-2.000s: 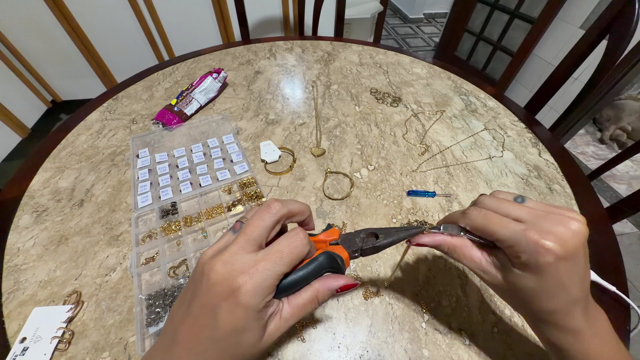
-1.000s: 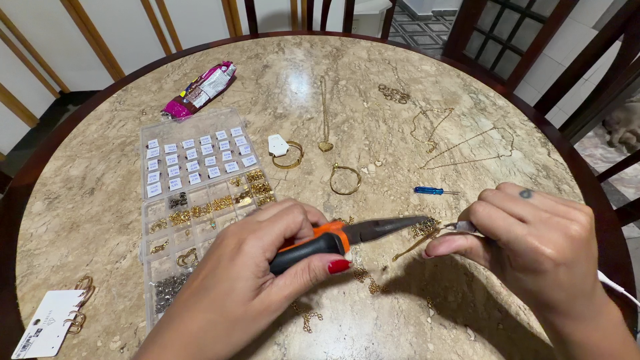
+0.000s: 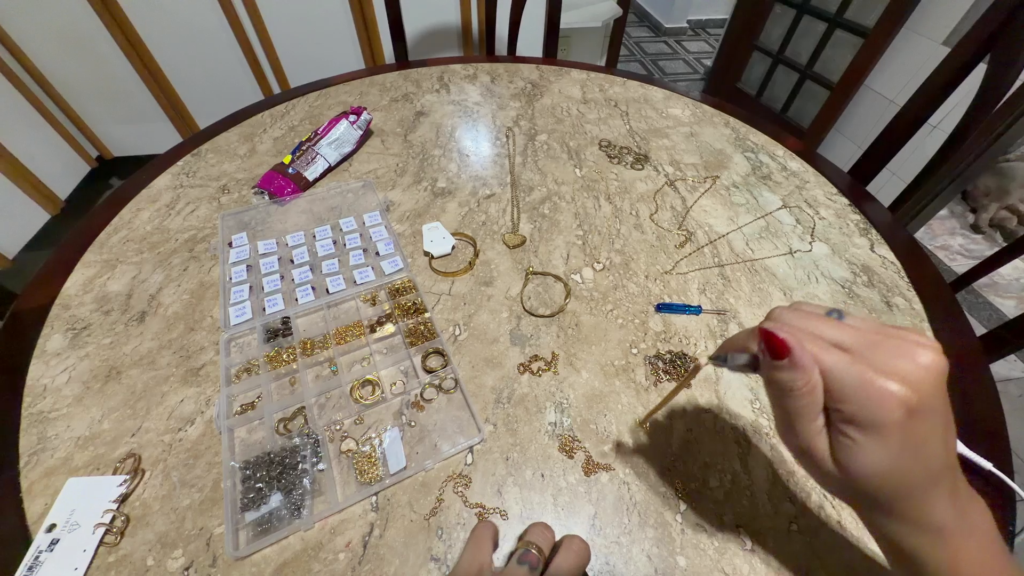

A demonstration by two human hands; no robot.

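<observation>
My right hand (image 3: 856, 400) holds the metal tip of a pliers-like tool (image 3: 734, 362), which grips the end of a thin gold-coloured strip (image 3: 672, 394). The strip slants down to the left, beside a small pile of chain (image 3: 670, 366). My left hand (image 3: 524, 552) is at the bottom edge, only its ringed fingers in view, close to a short gold chain (image 3: 466, 496); whether it holds anything is hidden. Another short chain (image 3: 584, 454) lies between the hands. A blue-handled screwdriver (image 3: 678, 309) rests behind the right hand, and a round gold bracelet (image 3: 546, 293) is left of it.
A divided plastic organizer box (image 3: 472, 440) with gold findings lies open at left, a crumpled magenta packet (image 3: 316, 152) behind it. A cuff bracelet (image 3: 454, 256), a heart-pendant necklace (image 3: 514, 238), rings (image 3: 622, 154) and fine chains (image 3: 740, 260) lie farther back. Carded earrings (image 3: 68, 524) lie lower left.
My left hand has moved down to the bottom edge; the orange-and-black pliers it held are out of view. My right hand still holds its tool with the strip.
</observation>
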